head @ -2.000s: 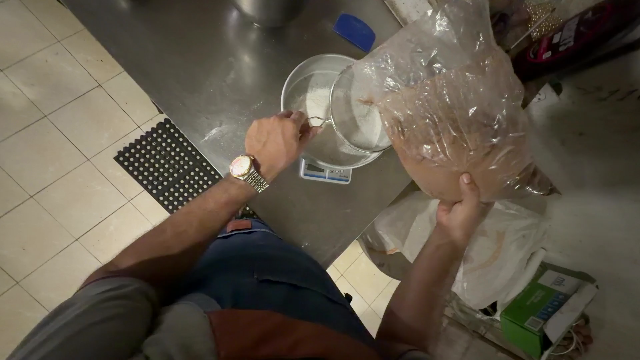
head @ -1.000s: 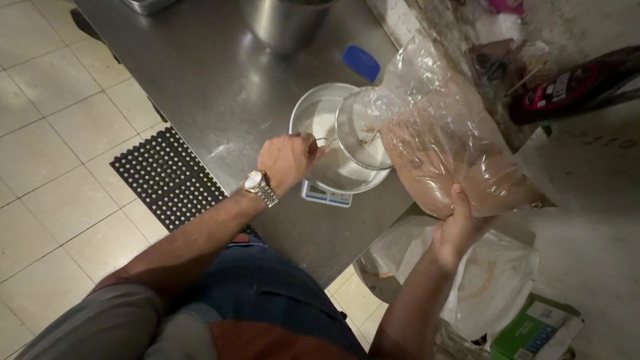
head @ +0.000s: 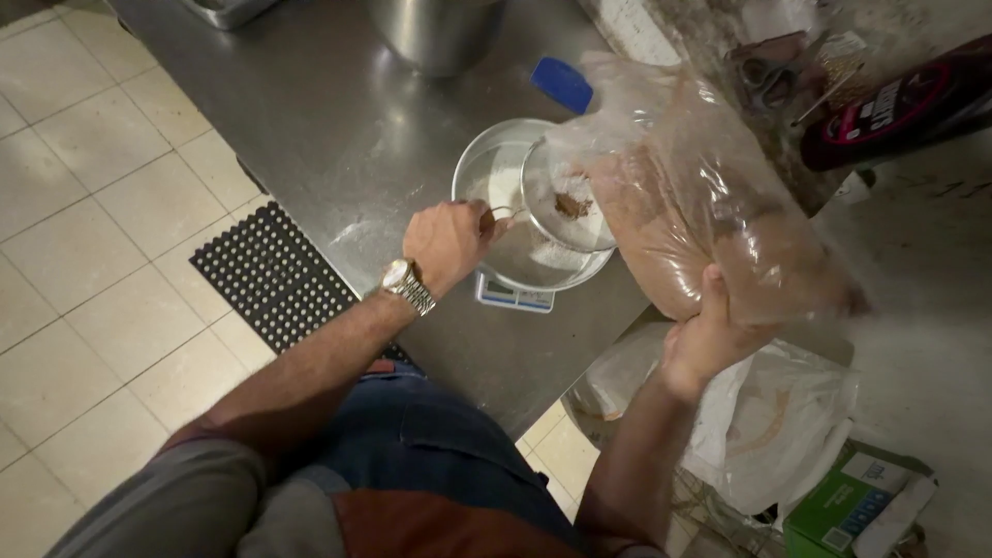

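My left hand (head: 453, 240), with a watch at the wrist, is closed on the handle of a round sieve (head: 570, 198). White powder and a small heap of brown powder (head: 572, 205) lie in the sieve, which rests over a wide bowl (head: 474, 174) with white powder inside. Below the bowl a digital kitchen scale (head: 514, 294) shows its front edge. With my right hand (head: 713, 333) I hold up a clear plastic bag of brown powder (head: 697, 209) from beneath, tilted so that its mouth lies over the sieve's right side. The bag hides part of the sieve's rim.
A blue spatula blade (head: 563, 84) lies behind the bowl on the steel table (head: 325, 101), near a metal pot (head: 438, 31). A dark syrup bottle (head: 899, 108) is at the upper right. Below my right hand are plastic bags (head: 759, 426) and a green box (head: 845, 496).
Brown powder now shows as a small heap in the sieve, where earlier mostly white powder was seen. Both hands have kept their holds on the sieve and the bag.
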